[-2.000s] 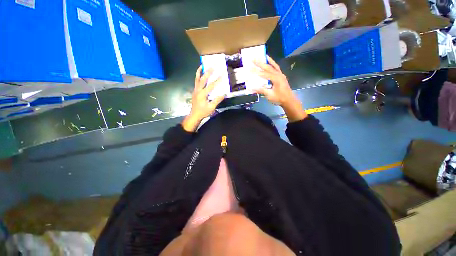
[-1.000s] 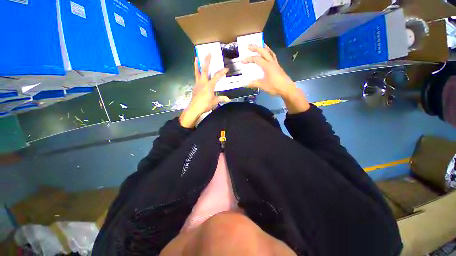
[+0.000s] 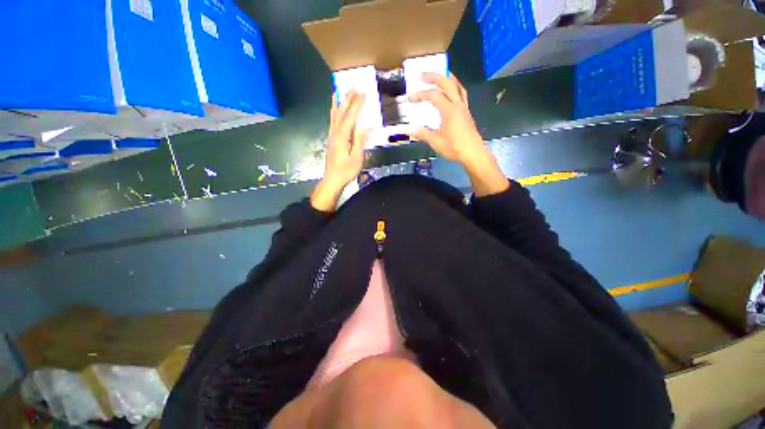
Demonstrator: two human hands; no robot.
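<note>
A retail carton stands on the green bench in front of me, its brown-inside lid standing open at the far side. White side flaps lie folded in over the opening at left and right. Dark, shiny wrapped contents show in the gap between them. My left hand lies along the carton's left side, fingers on its left flap. My right hand rests on the right flap, fingers pointing inward. The contents' exact shape cannot be told.
Closed blue cartons stand at left. Open blue and white cartons with wrapped devices stand at right. Small scraps lie on the bench. A metal stool and a person's dark sleeve or leg are at right. Brown cartons are on the floor.
The carton has shifted slightly away from me over the last two seconds. Both hands have moved on its flaps, and the right fingers now lie nearer the central gap. The lid stays open.
</note>
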